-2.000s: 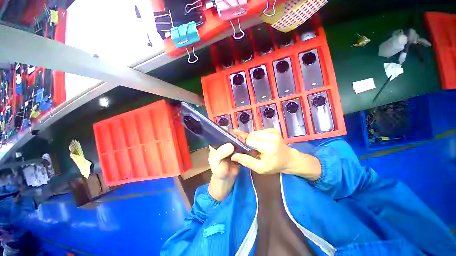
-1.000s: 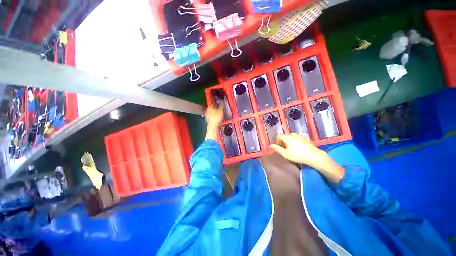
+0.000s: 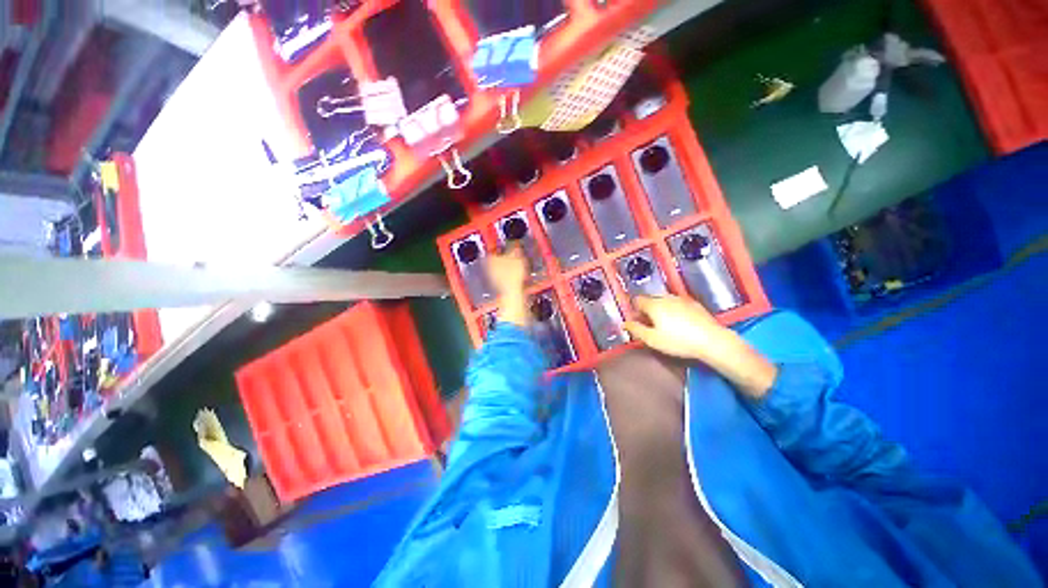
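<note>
A red-orange phone tray (image 3: 722, 218) stands before me, its two rows of slots holding smartphones with silvery-grey backs and round black camera modules. My left hand (image 3: 509, 272) is over the upper row, at the second smartphone (image 3: 514, 230) from the left. It is slightly blurred, and whether its fingers grip the phone cannot be told. My right hand (image 3: 678, 330) rests at the tray's near edge, fingers curled, over the lower end of a slot in the lower row. No phone is raised above the tray.
Empty red trays (image 3: 333, 402) stand left, and another red tray (image 3: 1002, 69) at the far right. Binder clips (image 3: 430, 124) sit on the upper shelf's red tray. A grey bar (image 3: 207, 287) crosses at left. White paper (image 3: 799, 187) lies on the green mat; a blue parts bin (image 3: 827, 287) is right.
The phone first held in both hands now lies in the tray's upper-left slot. My left hand has moved from that slot to the one beside it. The whole view has turned slightly.
</note>
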